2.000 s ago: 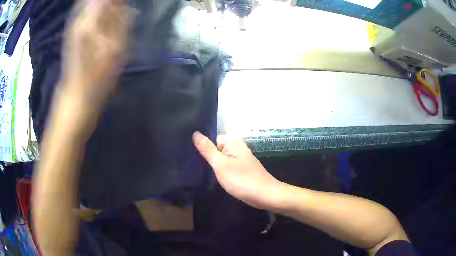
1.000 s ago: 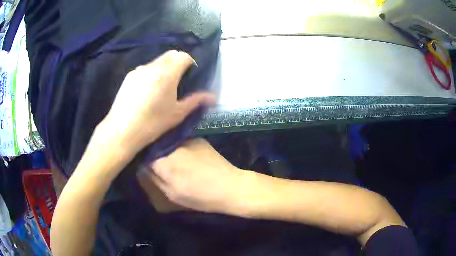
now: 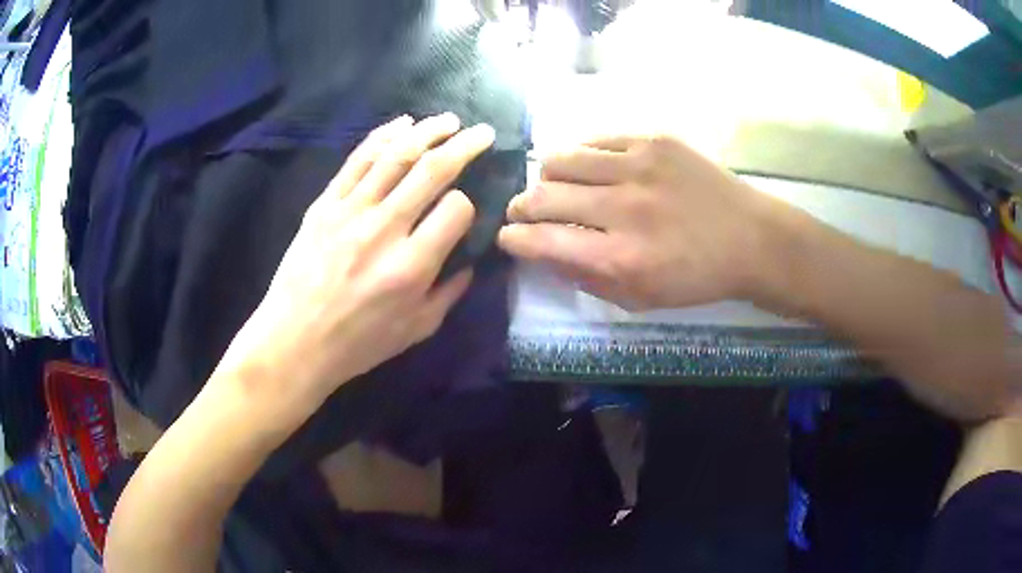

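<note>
A large dark navy-black cloth point(image 3: 202, 235) lies over the left part of the white table and hangs over its front edge. My left hand point(image 3: 387, 235) rests flat on it, fingers spread, just below a raised crosswise seam. My right hand point(image 3: 639, 224) lies at the cloth's right edge, its fingertips on or beside that edge; whether they pinch it is hard to tell. The sewing machine's needle area point(image 3: 532, 28) is at the top centre, washed out by a bright lamp. The cloth's upper part reaches close to it.
Scissors point(image 3: 1000, 229) with red and yellow handles are cut off at the right edge. A pale box point(image 3: 986, 146) is behind them. The table's green, ruler-marked front edge point(image 3: 672, 358) runs below my right hand. A red plastic basket point(image 3: 81, 431) is at lower left.
My right hand has come up from under the cloth's front part to its right edge on the table. My left hand has moved slightly right and flattened, and the folded cloth hangs down again.
</note>
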